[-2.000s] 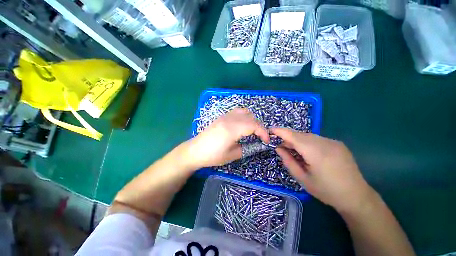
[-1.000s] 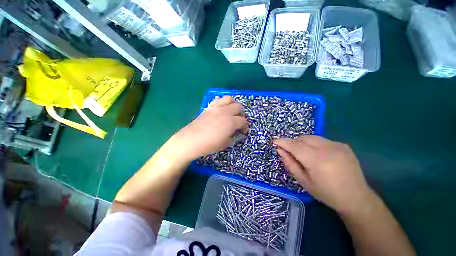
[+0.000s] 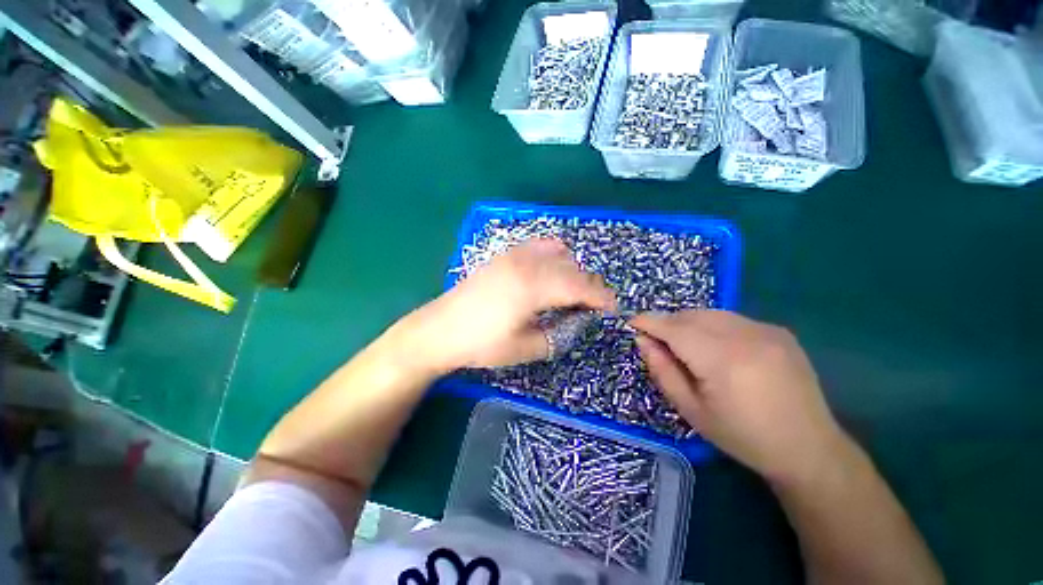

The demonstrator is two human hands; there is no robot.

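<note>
A blue tray (image 3: 733, 257) is heaped with short silver metal pieces (image 3: 641, 257), with thinner, paler pieces at its left side. My left hand (image 3: 503, 306) is over the tray, its fingers curled around a grey clump of small metal parts (image 3: 568, 331). My right hand (image 3: 732, 377) is over the tray's right side, with a small bright metal part (image 3: 628, 328) at its pinched fingertips. The two hands' fingertips nearly meet; whether they touch is unclear. The exact make-up of the clump is unclear.
A clear tub (image 3: 683, 503) of long metal pins (image 3: 572, 486) stands between tray and body. Three clear bins (image 3: 663, 162) with parts and labels stand beyond the tray. A yellow bag (image 3: 172, 171) and dark flat object (image 3: 293, 234) lie left. Clear boxes (image 3: 989, 103) stand far right.
A second ago my left hand was at the tray's upper left; it has come back towards my right fingertips, and the grey clump shows again. My right hand has hardly moved.
</note>
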